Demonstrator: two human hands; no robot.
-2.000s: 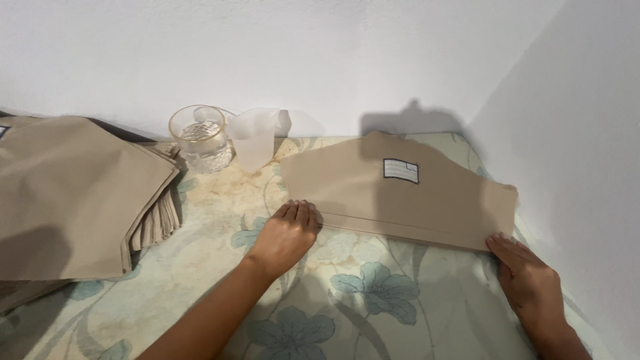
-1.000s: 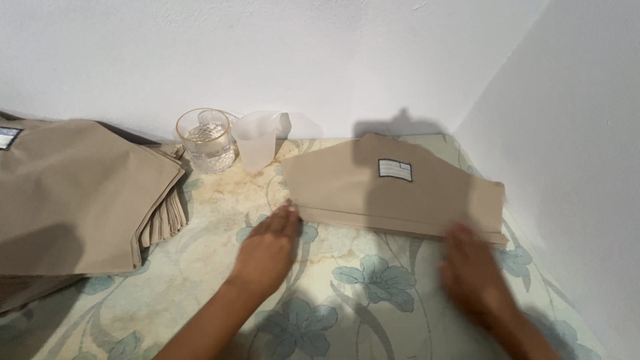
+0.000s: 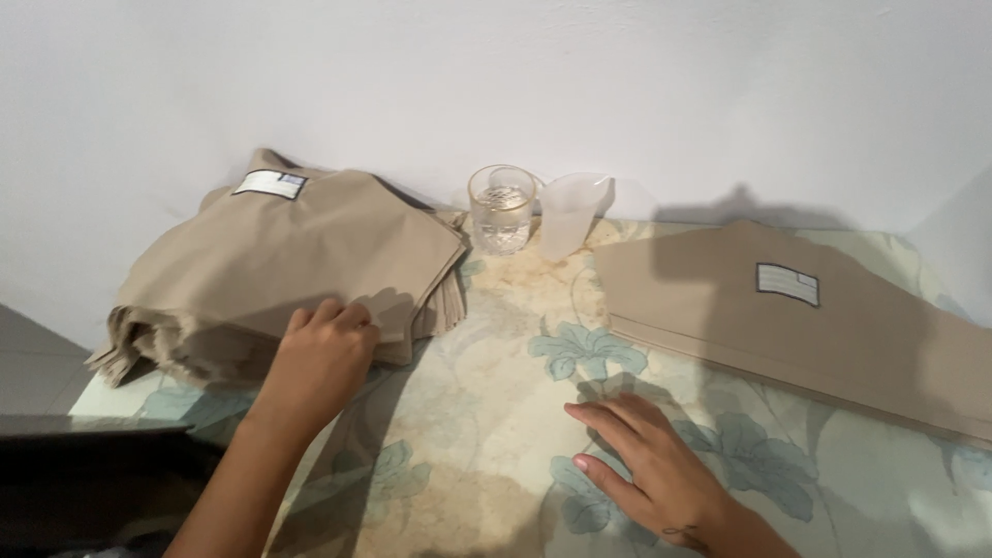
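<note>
A thick pile of brown paper-like bags or sheets (image 3: 310, 248) lies at the left, its top one bearing a white printed label. My left hand (image 3: 329, 349) rests at the near edge of that pile, fingers curled on it; whether they grip the top piece cannot be told. Over the tablecloth, between the two piles, my right hand (image 3: 643, 457) is held with its fingers apart and nothing in it. A flatter brown stack (image 3: 697, 310) with a similar white label lies at the right, beyond my right hand and not touched by it.
A clear glass with a gold rim (image 3: 502, 213), holding clear liquid, stands near the wall. Beside it is a frosted plastic cup (image 3: 572, 217) with a spout. The floral tablecloth (image 3: 465, 449) lies under everything. A white wall (image 3: 496, 85) borders the back, and a dark object (image 3: 93, 480) sits at lower left.
My left hand has gone from the right stack's left end to the left pile. My right hand has left the right stack and moved left. The view has swung left.
</note>
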